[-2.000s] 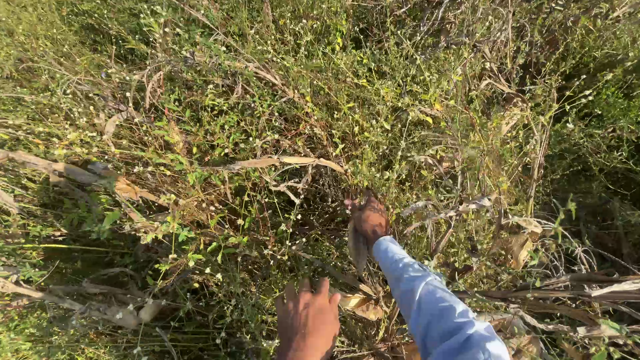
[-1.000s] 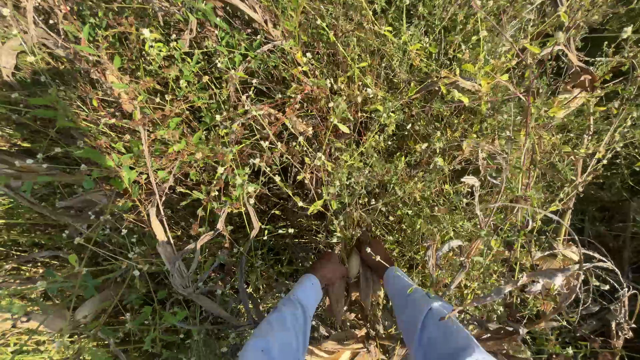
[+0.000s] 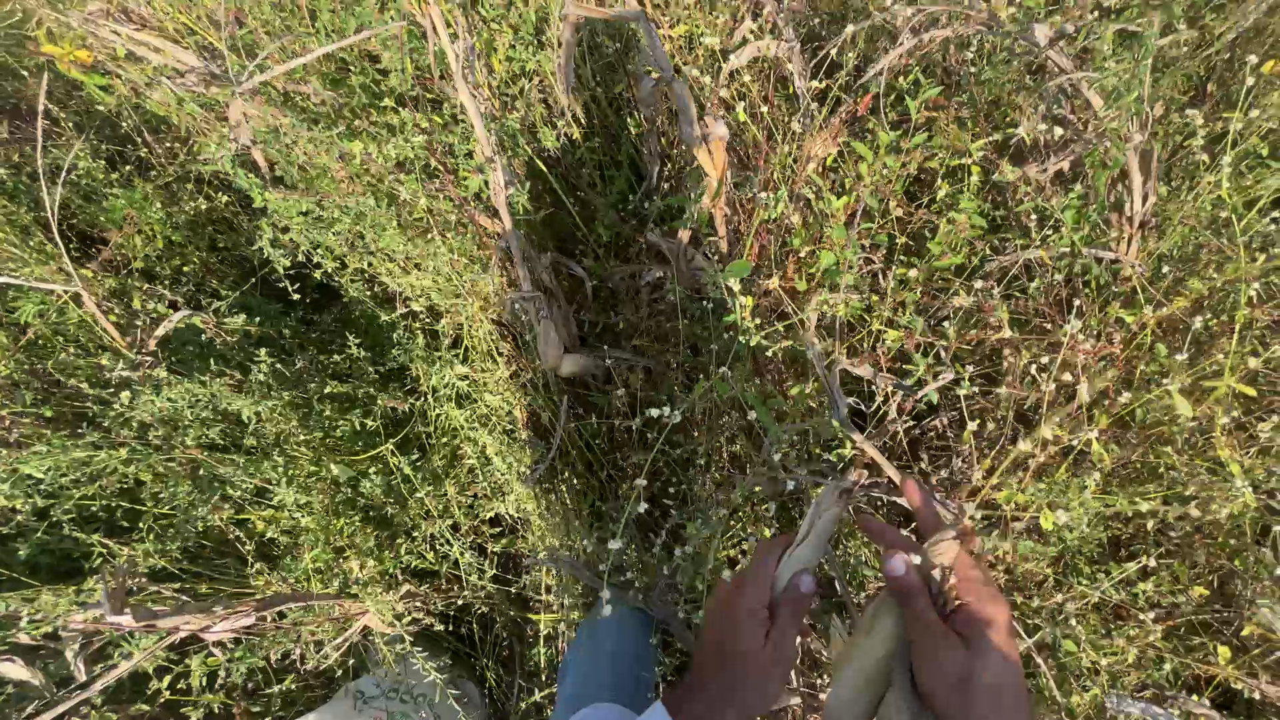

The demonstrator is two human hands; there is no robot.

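Observation:
My left hand, at the bottom right of centre, is closed round a dry corn ear in its pale husk, whose tip points up and to the right. Beside it my right hand has its thumb and fingers around more pale husk-covered ears, which hang below the palm. A thin dry stalk runs up and left from the right fingertips. Another husked ear hangs on a bent dry stalk near the middle of the view, apart from both hands.
Dense green weeds with small white flowers surround the hands. Dry corn stalks stand and lean ahead. A pale sack with writing on it lies at the bottom left, left of my blue-clad leg. Fallen dry stalks lie above the sack.
The view has shifted a lot. Both hands, together low in the weeds one second ago, are now raised and slightly apart, with husked ears plainly visible in them.

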